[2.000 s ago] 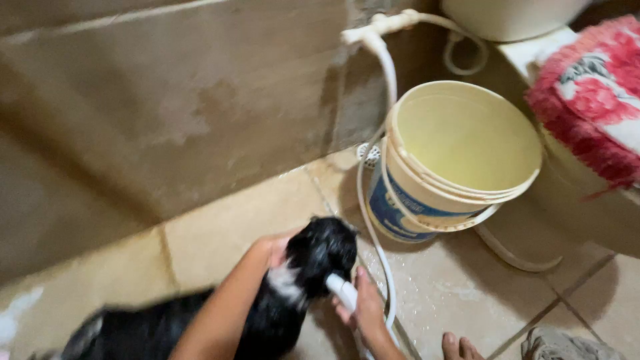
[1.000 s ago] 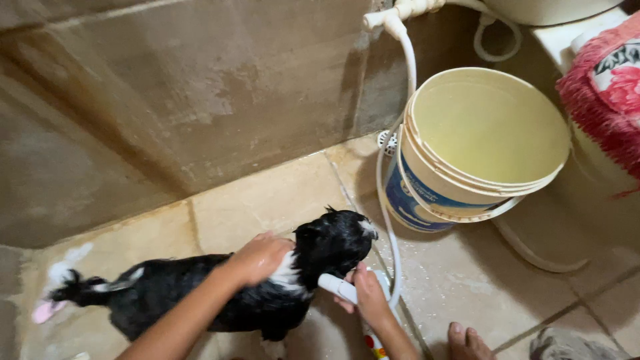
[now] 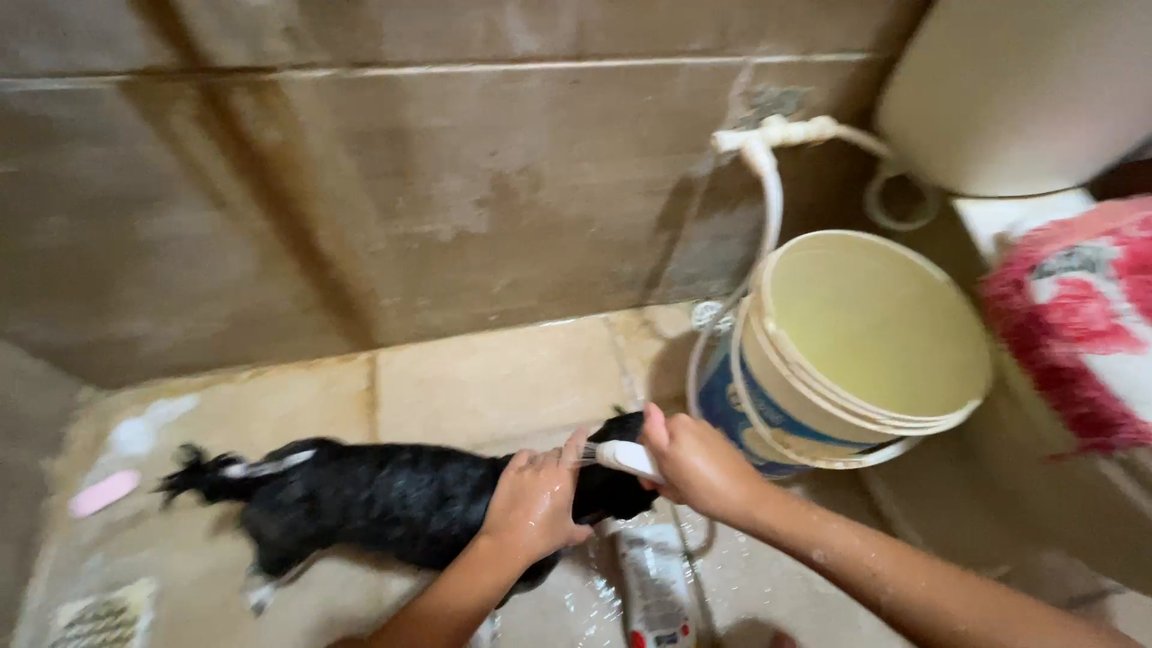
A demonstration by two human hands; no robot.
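Note:
A wet black-and-white dog (image 3: pixel 387 490) stands on the tiled floor, its tail to the left and its head to the right. Across its neck and shoulder lies my left hand (image 3: pixel 535 504), the fingers spread on the fur. My right hand (image 3: pixel 697 459) grips a white bidet sprayer (image 3: pixel 630 459) above the dog's head, and water jets from it toward my left fingers. The sprayer's white hose (image 3: pixel 772 202) comes down from a valve on the wall. Below the dog's head, a white bottle or tube (image 3: pixel 655 580) with writing lies on the wet floor.
A large plastic bucket (image 3: pixel 765 387) holding water stands right of my right hand. Behind it are a floor drain (image 3: pixel 711 313) and a wall valve (image 3: pixel 778 133). A toilet with a red fringed cover (image 3: pixel 1071 315) is at right. Pink soap (image 3: pixel 104 493) and foam (image 3: pixel 135 436) lie at left.
The sprayer in my right hand has moved from under the dog's muzzle to above its head. My left hand rests at the neck. The white tube shows more fully now.

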